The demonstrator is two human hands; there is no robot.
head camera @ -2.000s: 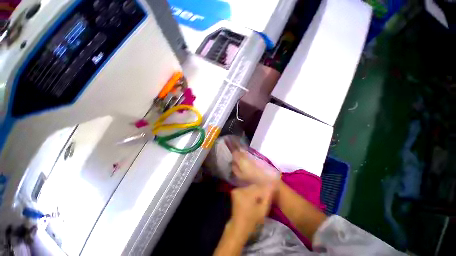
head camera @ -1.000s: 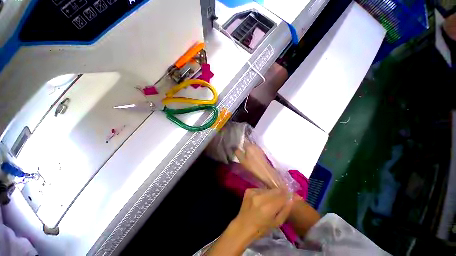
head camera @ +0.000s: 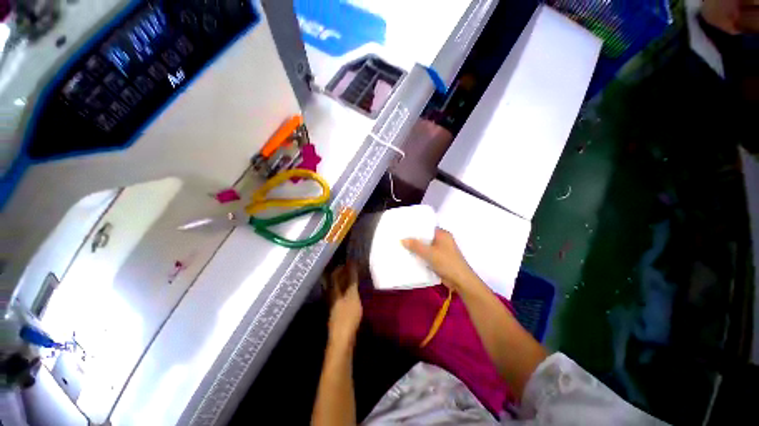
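A white folded, hand-sized piece [head camera: 399, 241] is at lap level, just off the front edge of the machine table. My right hand [head camera: 437, 256] holds it by its right side, fingers on top. My left hand [head camera: 343, 291] is at the left, below the table edge, in shadow; its fingers are dark and blurred, and what they touch cannot be made out. A magenta cloth bundle [head camera: 412, 320] with a yellow strip [head camera: 438, 316] lies on the lap under my right forearm.
On the white machine table lie scissors [head camera: 291, 204] with yellow and green loops, orange-handled snips [head camera: 283, 137] and magenta scraps [head camera: 310, 158]. A ruler strip runs along the front edge. White boards [head camera: 533, 108] and a blue basket [head camera: 533, 304] are at the right. A person [head camera: 732, 17] shows at upper right.
My hands were close together over a crumpled clear, greyish thing; now they are apart. The white piece shows in my right hand, and the magenta bundle and yellow strip are more exposed.
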